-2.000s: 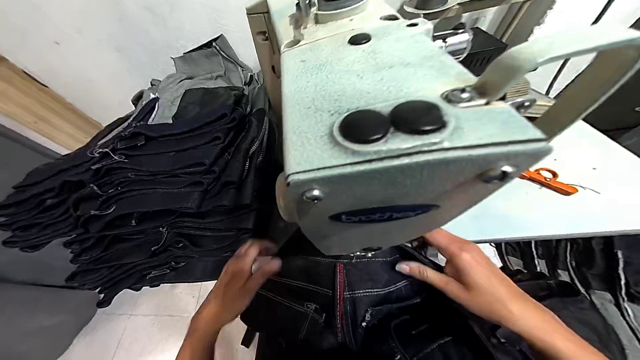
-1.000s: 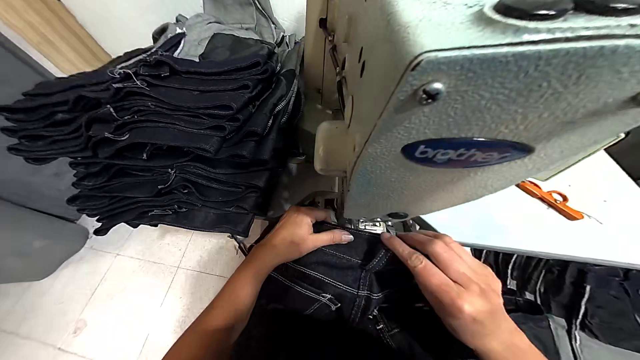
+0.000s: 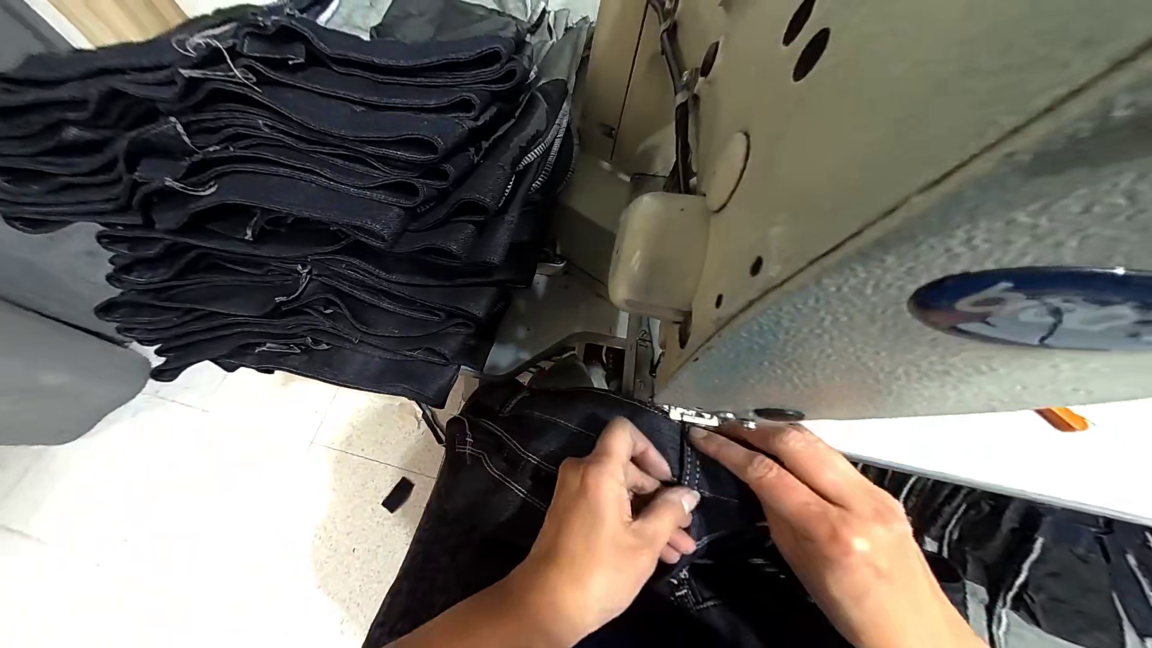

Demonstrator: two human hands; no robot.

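Dark denim jeans (image 3: 504,468) with pale stitching lie under the head of a Brother industrial sewing machine (image 3: 882,270), their waistband edge at the metal presser foot (image 3: 693,416). My left hand (image 3: 621,531) pinches a narrow belt loop (image 3: 691,459) or fold of the denim between thumb and fingers, just below the foot. My right hand (image 3: 819,504) rests on the denim to the right of that strip, fingers extended close to the foot, not visibly gripping. The needle is hidden by the machine head.
A tall stack of folded dark denim garments (image 3: 315,189) stands left of the machine. More denim pieces (image 3: 1035,558) hang or lie at the lower right, below the white tabletop (image 3: 954,441). An orange tool (image 3: 1064,418) is partly visible there. A dark scrap (image 3: 397,494) lies on the tiled floor.
My left hand has moved off the waistband edge near the foot and now pinches the denim lower down. My right hand stays beside the foot. The view has moved closer to the machine.
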